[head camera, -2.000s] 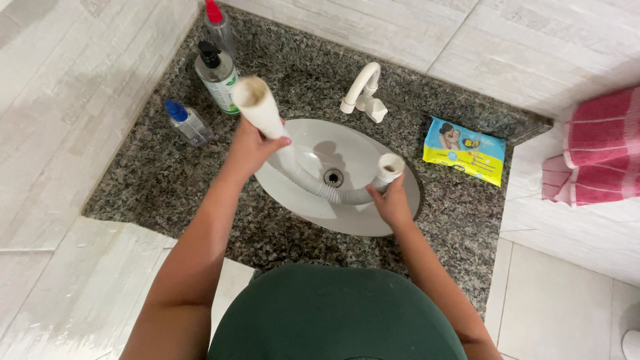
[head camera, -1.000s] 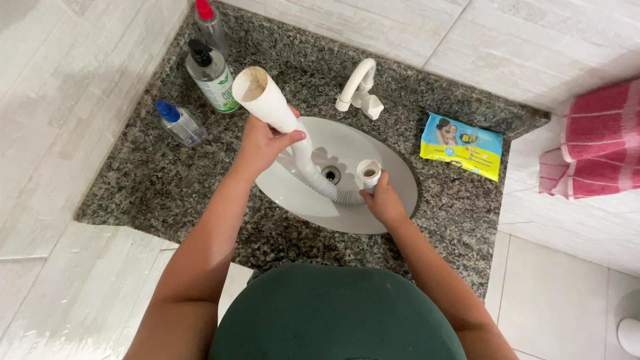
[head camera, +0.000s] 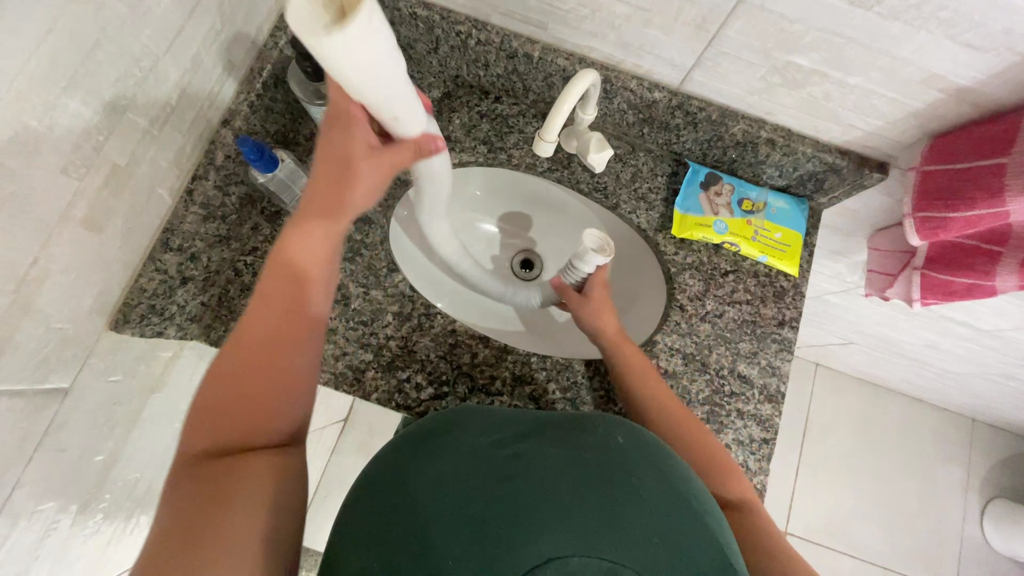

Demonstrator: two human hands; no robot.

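Note:
A white flexible corrugated drain hose [head camera: 433, 192] hangs in a curve over the oval sink basin [head camera: 632, 320]. My left hand [head camera: 364, 156] grips it near its wide, smooth tube end [head camera: 360, 68], which is raised at the upper left and partly cut off by the frame's top edge. My right hand [head camera: 590, 304] holds the other, narrower end, just below its white collar [head camera: 594, 246], above the right part of the basin. The metal drain [head camera: 526, 265] shows between the two ends. Behind the basin stands a white plastic faucet [head camera: 572, 112].
A blue-capped clear bottle [head camera: 280, 176] and a black-topped pump bottle [head camera: 308, 84] stand on the granite countertop [head camera: 384, 352] at left. A pack of wet wipes [head camera: 740, 220] lies at right. A red-and-white towel [head camera: 968, 212] hangs by the right wall.
My left hand has raised the wide end of the hose, which now covers much of the pump bottle. My right hand still holds the narrow end over the basin.

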